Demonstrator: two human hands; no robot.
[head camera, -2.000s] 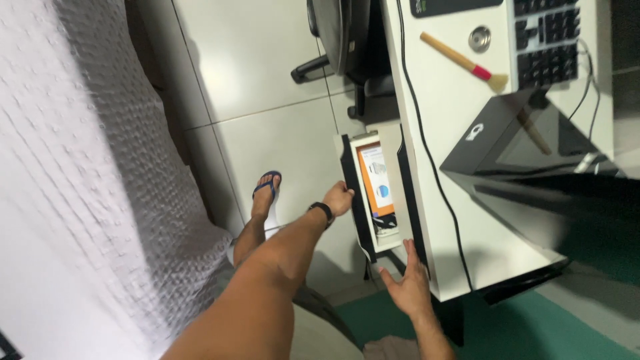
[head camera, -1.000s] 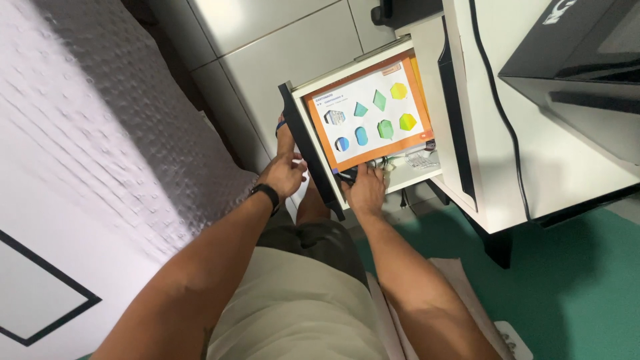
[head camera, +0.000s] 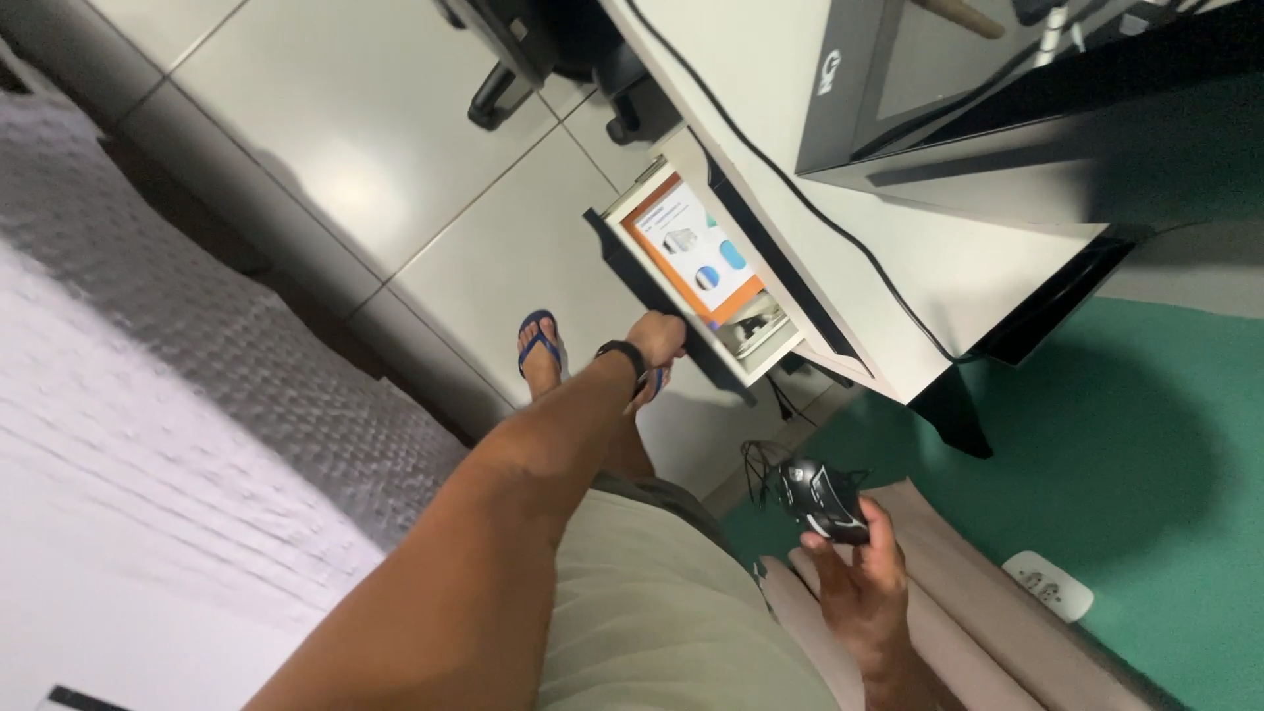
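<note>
My left hand (head camera: 659, 339), with a black band at its wrist, is closed on the dark front edge of a partly pulled-out white drawer (head camera: 780, 353). Inside the drawer lies an orange-bordered booklet (head camera: 736, 296) with blue and green shapes on its cover, beside some small items that are hard to tell. In my right hand (head camera: 869, 583), at the lower right, is a black computer mouse (head camera: 825, 502) with its thin cable (head camera: 758, 472) bunched up. It is held between thumb and fingers, away from the drawer.
The white desk (head camera: 889, 286) bears a black cable (head camera: 805, 197) and a dark box (head camera: 839, 128). A chair base (head camera: 494, 99) stands on the tiles beyond the drawer. A bed with a quilted cover (head camera: 296, 395) is at left. A wall outlet (head camera: 1049, 587) and beige curtain (head camera: 968, 592) are at lower right.
My right hand has come out of the drawer and now holds the mouse. The drawer is pushed further in than one second ago, with my left hand on its front.
</note>
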